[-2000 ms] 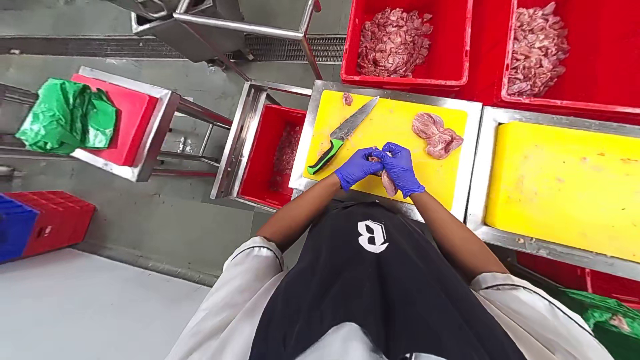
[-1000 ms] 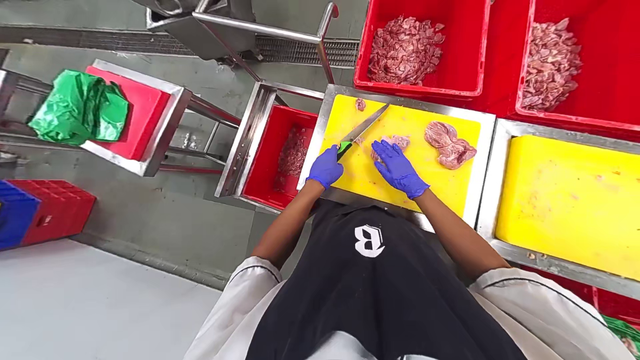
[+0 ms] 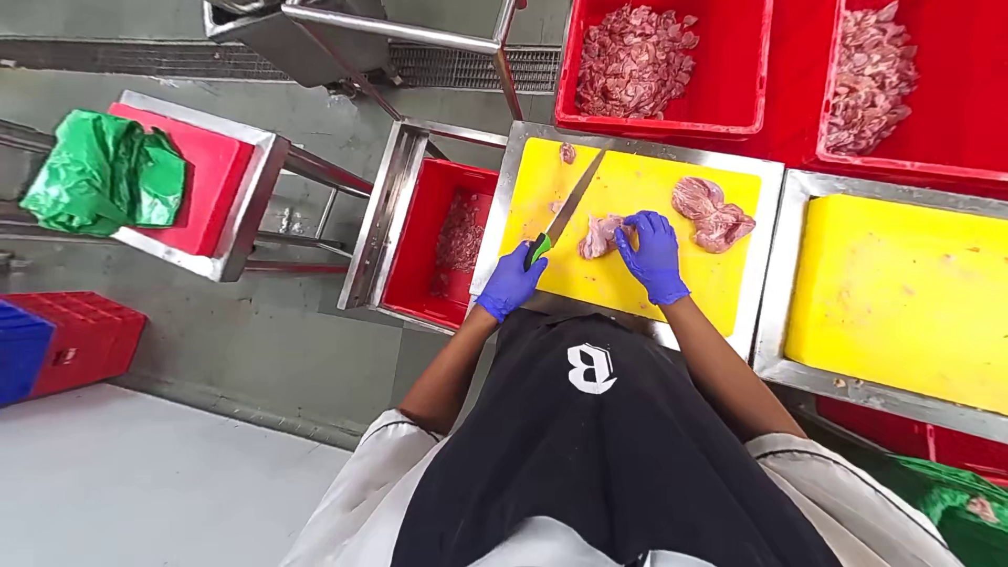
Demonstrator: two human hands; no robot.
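Observation:
In the head view my gloved left hand grips the green-and-black handle of a butcher's knife, its blade slanting up across the yellow cutting board. Fingertips of my gloved right hand touch a piece of raw meat lying on the board. A larger piece of raw meat rests to the right of that hand. Near the board's top left corner is a small scrap of meat. The fingers' exact hold on the middle piece is partly hidden.
Red crates with cut meat stand beyond the board. Below its left side sits another red crate with meat bits. A second yellow board adjoins on the right. At left, a green plastic bag lies on a red board.
Two seconds ago both hands were together over meat and the knife lay on the board. My left hand has since moved left and taken the knife's handle.

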